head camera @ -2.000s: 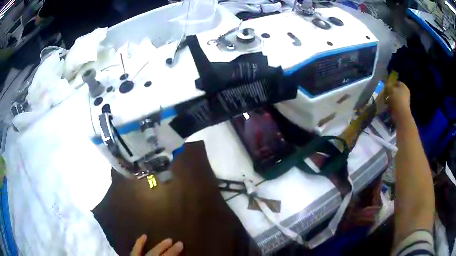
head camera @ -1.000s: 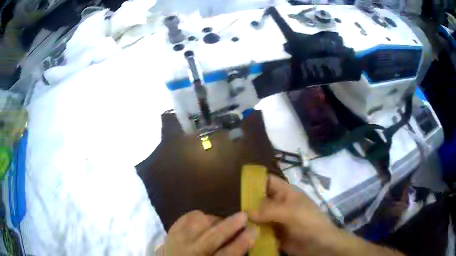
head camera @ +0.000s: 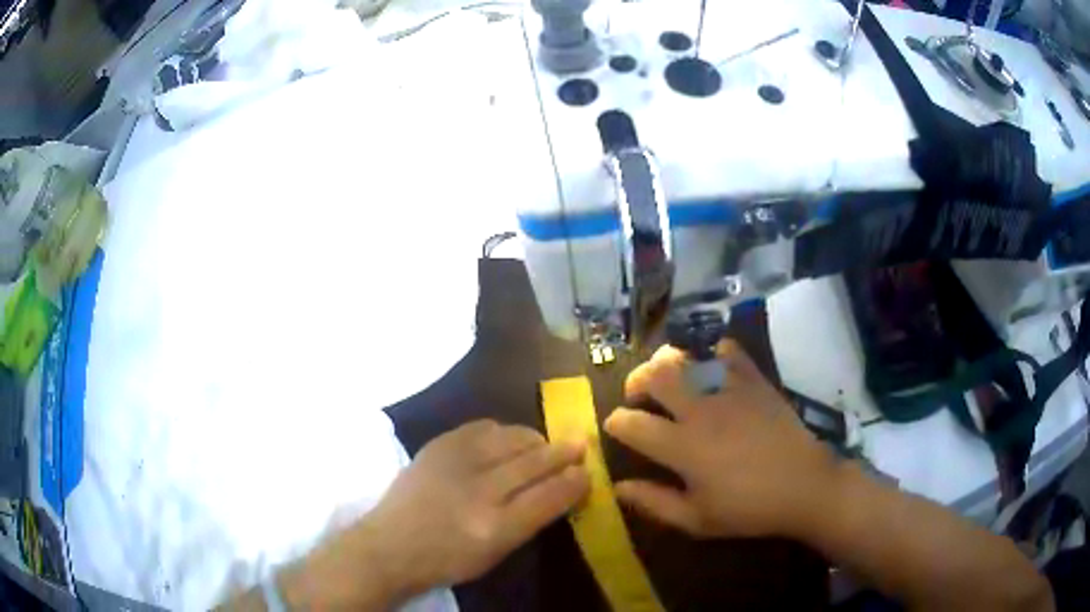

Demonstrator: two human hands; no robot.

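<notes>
A dark brown fabric panel (head camera: 466, 383) lies under the sewing machine's presser foot (head camera: 601, 348). A yellow strip (head camera: 607, 540) lies lengthwise on it, its top end just below the foot. My left hand (head camera: 466, 508) is left of the strip, its fingertips pressing the strip's left part against the panel. My right hand (head camera: 741, 448) is right of the strip, palm down on the panel with fingers apart, the upper ones beside the foot; its fingertips are near the strip but hold nothing visible. The strip's lower end leaves the picture.
The white machine head (head camera: 717, 132) stands above my hands. White fabric (head camera: 275, 311) fills the left side. Snips (head camera: 819, 416) lie partly hidden beyond my right wrist. A dark reddish phone-like rectangle (head camera: 899, 317) and a green strap (head camera: 956, 401) lie under the machine arm.
My right hand brought the yellow strip from the far right to the panel, then let it go. The strip now lies near the foot under my left fingertips. The view has moved closer to the needle.
</notes>
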